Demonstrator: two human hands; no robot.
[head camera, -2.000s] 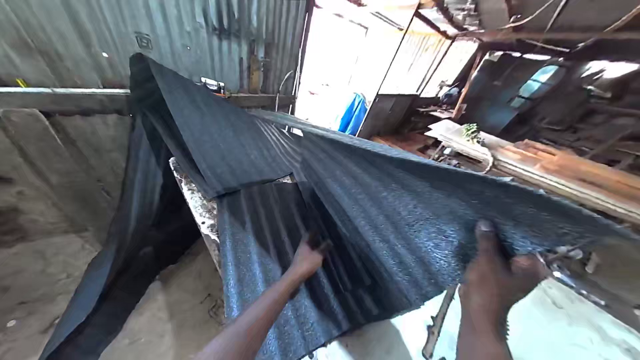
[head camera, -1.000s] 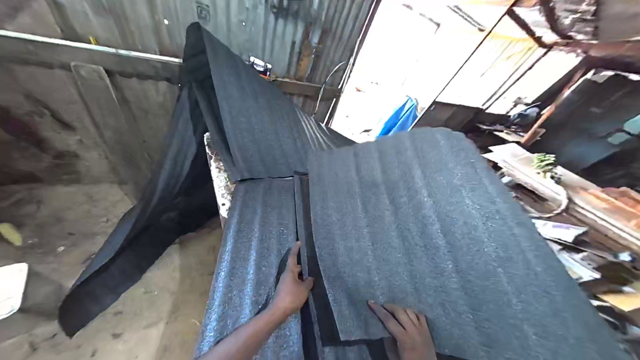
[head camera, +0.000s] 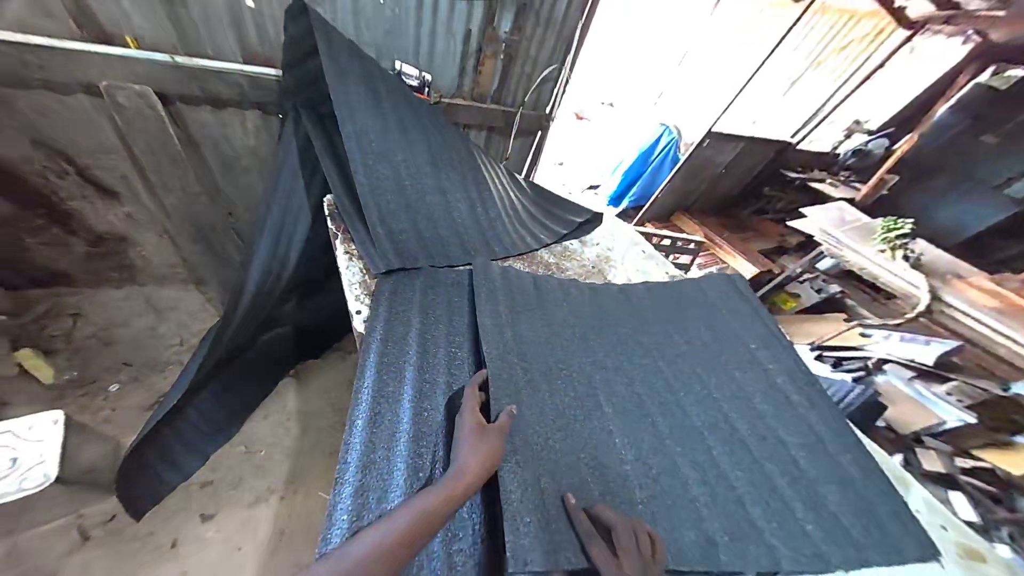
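A broad piece of dark, textured sheet material lies over a table. Left of it, a narrower strip of the same material shows a shinier face. My left hand rests where the two pieces meet, thumb on the broad piece and fingers at its left edge. Near the broad piece's lower edge lies my right hand, fingers on the surface; its thumb is hard to make out. A long folded length of the dark material peaks beyond the strip and hangs down at the left to the ground.
Corrugated metal walling stands behind, with a wooden rail along it. A blue cloth hangs by the bright doorway. Planks and heaped scrap lie at the right. A white patterned piece is on the ground at the left.
The broad piece, raised and slanting two seconds ago, now lies flatter to the right of the strip. My right hand has come down from its right part to the lower edge.
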